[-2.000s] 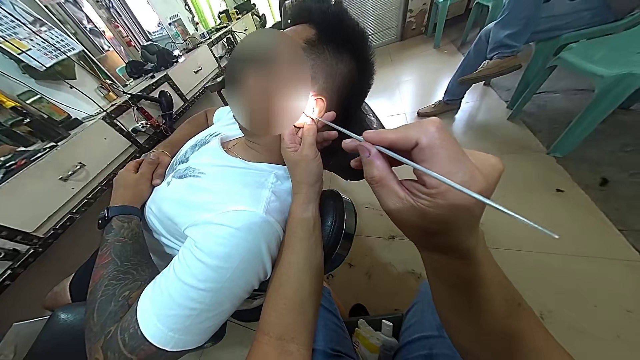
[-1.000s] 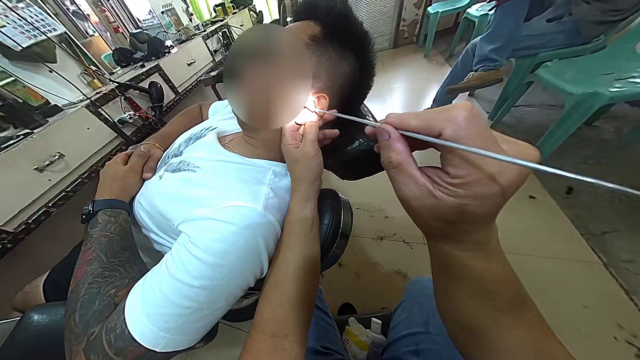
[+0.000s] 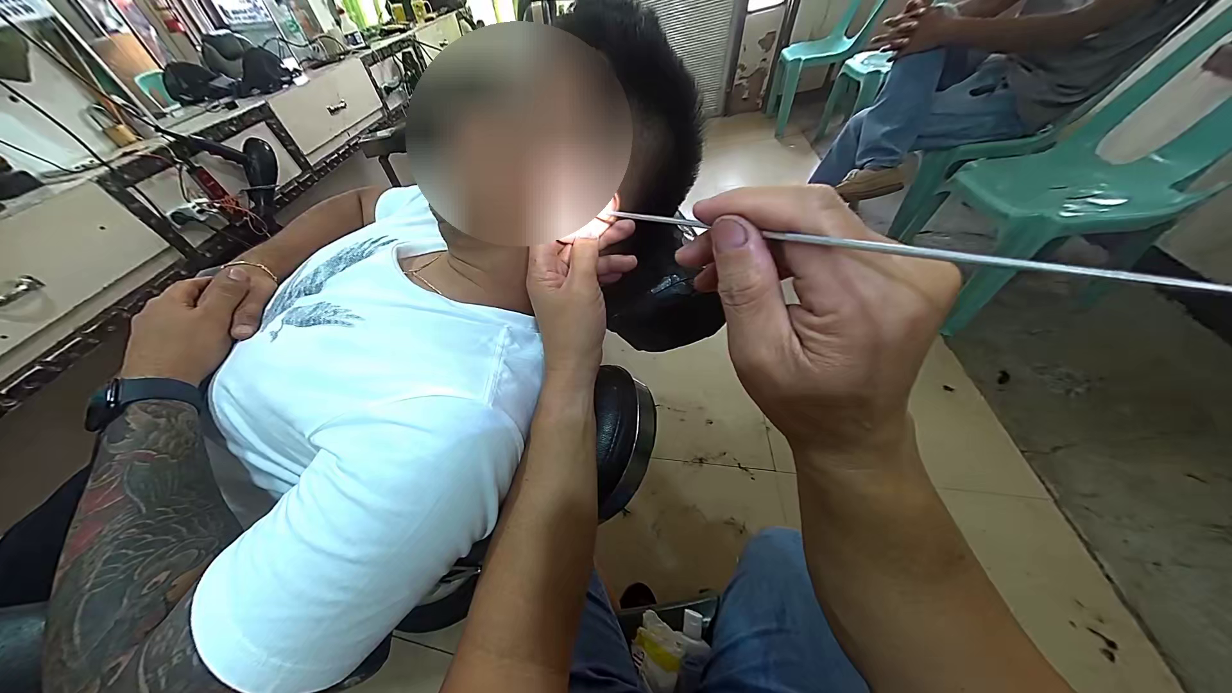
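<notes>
A person in a white T-shirt [image 3: 385, 385] leans back in a black padded chair, one ear [image 3: 608, 217] brightly lit. My left hand [image 3: 573, 279] pinches the lower part of that ear between thumb and fingers. Between the thumb and fingers of my right hand [image 3: 818, 298] is a long thin metal rod [image 3: 885, 245]. Its tip is at the ear; whether it is inside the opening I cannot tell. The rod's other end runs out past the right edge of the view.
The chair's headrest [image 3: 664, 308] and armrest [image 3: 626, 433] are close to my forearms. Green plastic chairs [image 3: 1039, 192] stand at the right, one with a seated person [image 3: 1001, 87]. A drawer counter [image 3: 318, 101] lines the left. A container with a bottle [image 3: 664, 645] is between my knees.
The rod and my right hand have swung so that the rod lies closer to level than two seconds ago. My left hand stays at the ear.
</notes>
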